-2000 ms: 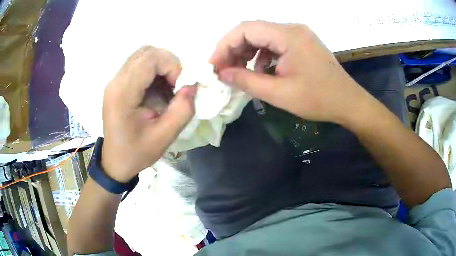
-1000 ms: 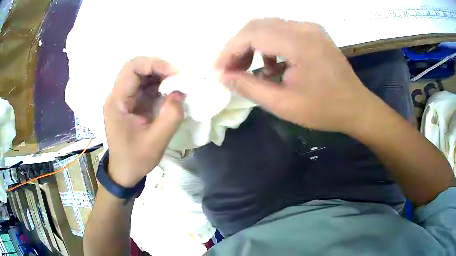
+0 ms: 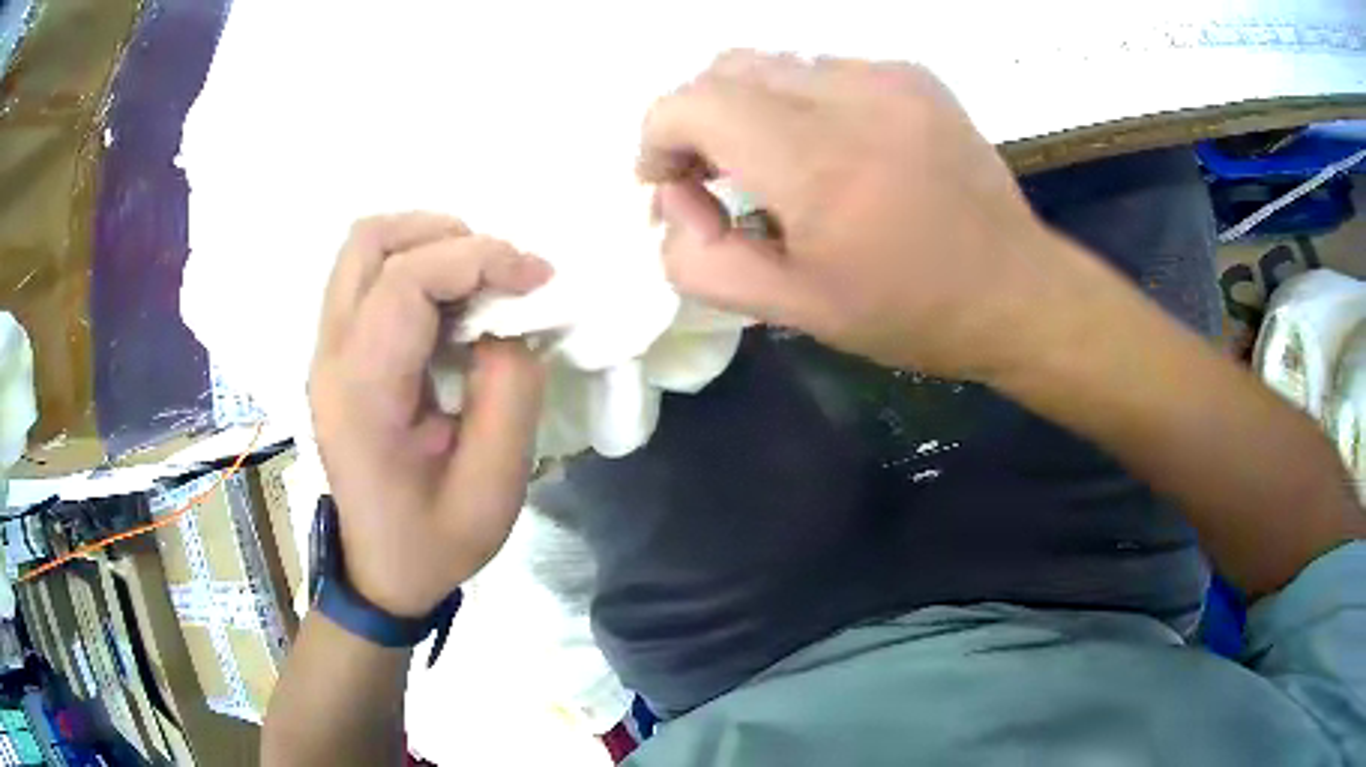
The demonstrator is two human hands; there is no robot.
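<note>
A cream garment piece [image 3: 611, 337] hangs in soft folds between my hands, over the table's front edge and my lap; its upper part is lost in white glare. My left hand [image 3: 427, 397], with a dark wristband, pinches a folded edge of it between thumb and fingers. My right hand [image 3: 839, 210] holds the cloth with thumb and fingertips on the other side, slightly higher. A narrow rounded end of the cloth hangs down between the hands. The right fingertips' exact grip is partly washed out by glare.
The white table [image 3: 1154, 60] glares behind my hands, its front edge curving right. Cartons [image 3: 217, 584] and an orange cord [image 3: 143, 517] are at lower left. More cream cloth [image 3: 510, 674] lies beside my dark-clothed lap [image 3: 899, 510]. Another cream heap [image 3: 1318, 360] is at right.
My left hand has moved down and its fingers now close over a folded edge. My right hand has turned slightly. The cloth's folds have shifted, and a rounded end hangs lower.
</note>
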